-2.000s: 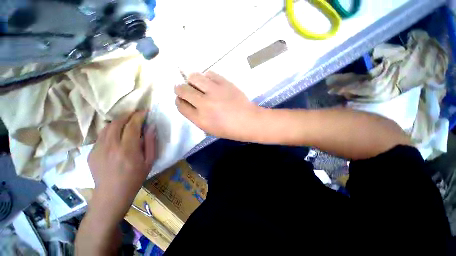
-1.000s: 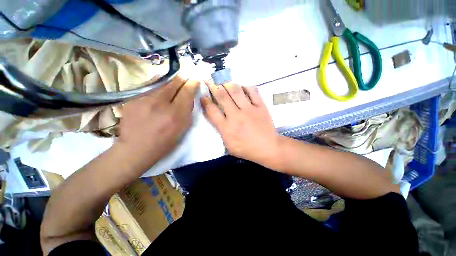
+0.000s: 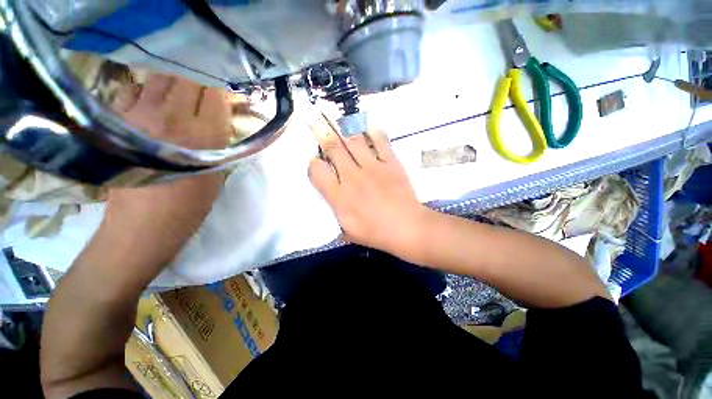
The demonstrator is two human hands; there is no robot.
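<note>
The white head of the sewing machine (image 3: pixel 234 35) fills the top left. The needle area is washed out by a bright spot. White fabric (image 3: pixel 242 222) lies flat on the table in front of it. Tan fabric (image 3: pixel 35 191) is bunched at the far left. My right hand (image 3: pixel 363 183) lies flat on the white fabric, fingertips beside the grey-blue knob (image 3: pixel 353 122). My left hand (image 3: pixel 168 101) is behind the curved metal bar of the machine, over the tan fabric; its fingertips are partly hidden, and I cannot tell whether it grips cloth.
Scissors (image 3: pixel 539 113) with yellow and green handles lie on the table (image 3: pixel 461 183) right of the needle. A blue plastic crate (image 3: pixel 649 226) holds tan and white pieces below the table at right. A cardboard box (image 3: pixel 226 323) stands below the table edge.
My left hand has moved away from beside the needle, forward and left behind the metal bar. My right hand stays by the knob. The view has shifted since two seconds ago, showing the whole scissors.
</note>
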